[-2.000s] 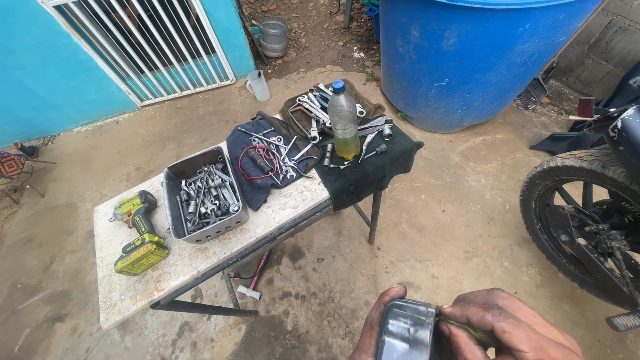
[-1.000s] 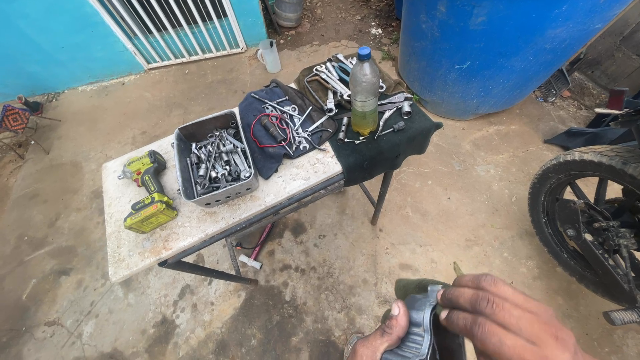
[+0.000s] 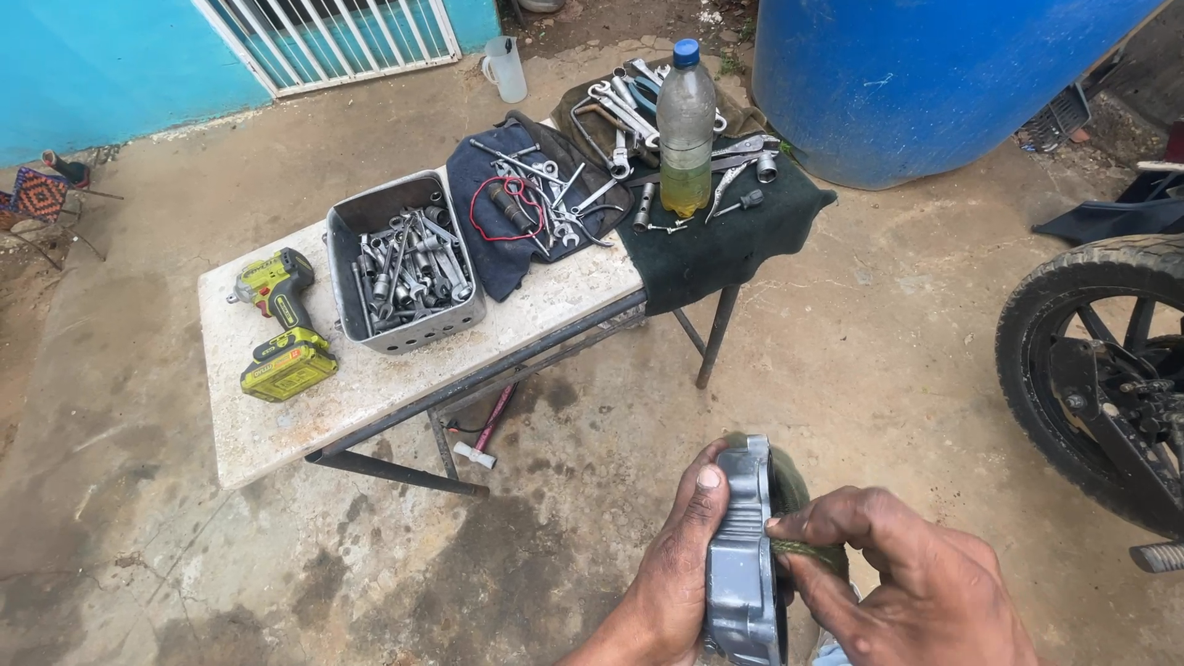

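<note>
At the lower middle, my left hand grips a grey metal engine cover by its outer side, with the thumb on the ribbed part. The cover is held on edge, its open side turned to the right. My right hand pinches a green cloth between thumb and fingers against the cover's rim. Part of the cloth shows behind the rim; the cover's inside is mostly hidden from view.
A white-topped table bears a cordless impact wrench, a metal bin of sockets and wrenches, tools on cloths and a plastic bottle. A hammer lies beneath. A blue tank and a motorcycle wheel stand rightward.
The engine cover has been turned in my left hand, so its ribbed outer side now shows. My right hand stays beside it. The view has shifted somewhat.
</note>
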